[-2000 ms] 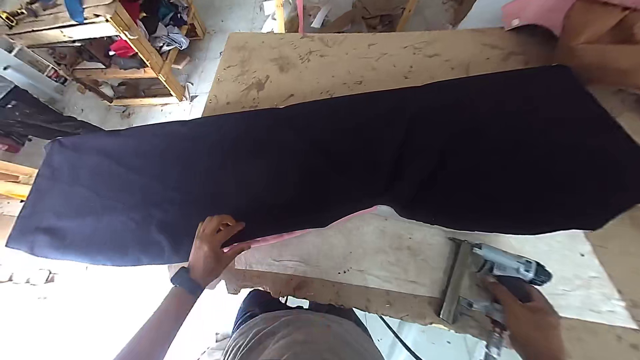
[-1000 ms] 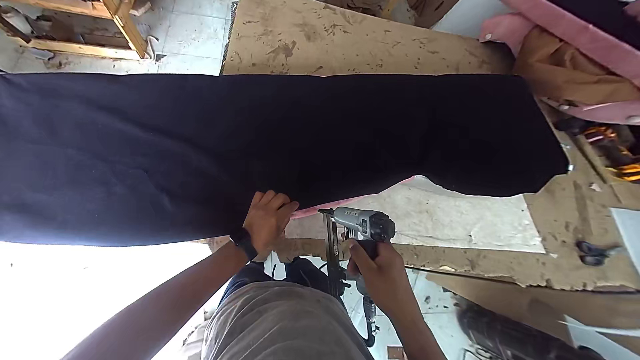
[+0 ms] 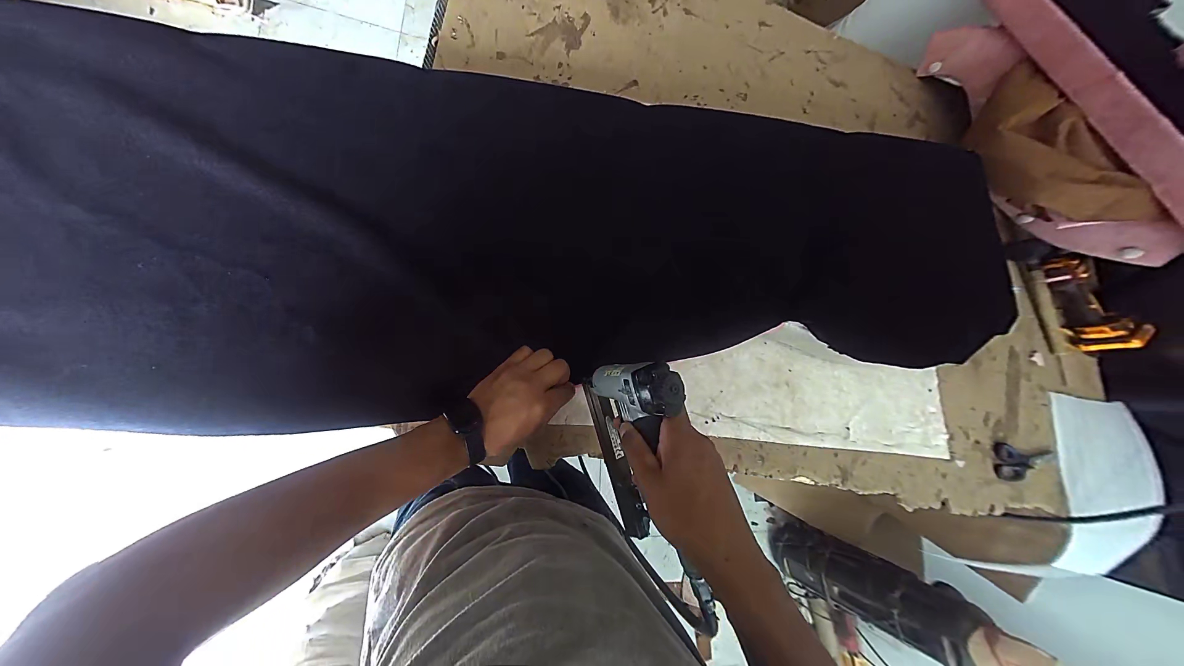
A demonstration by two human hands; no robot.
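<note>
A long panel covered in dark fabric lies across the worktable, its left part reaching past the table. My left hand, with a black watch on the wrist, grips the panel's near edge, fingers on the fabric. Just right of those fingers, my right hand holds a pneumatic stapler by its handle, its nose at the fabric edge. Whether the nose touches the edge cannot be told. The stapler's long magazine points down toward my body, and a hose runs from the handle.
Cardboard covers the worktable, with a pale sheet under the panel's near edge. Scissors lie at the right, near a yellow and black power tool. Pink upholstered pieces with brown cloth stand at the far right.
The stapler in my right hand has moved left from the table's near edge to beside my left hand. The panel has shifted left over the table. The view has moved too.
</note>
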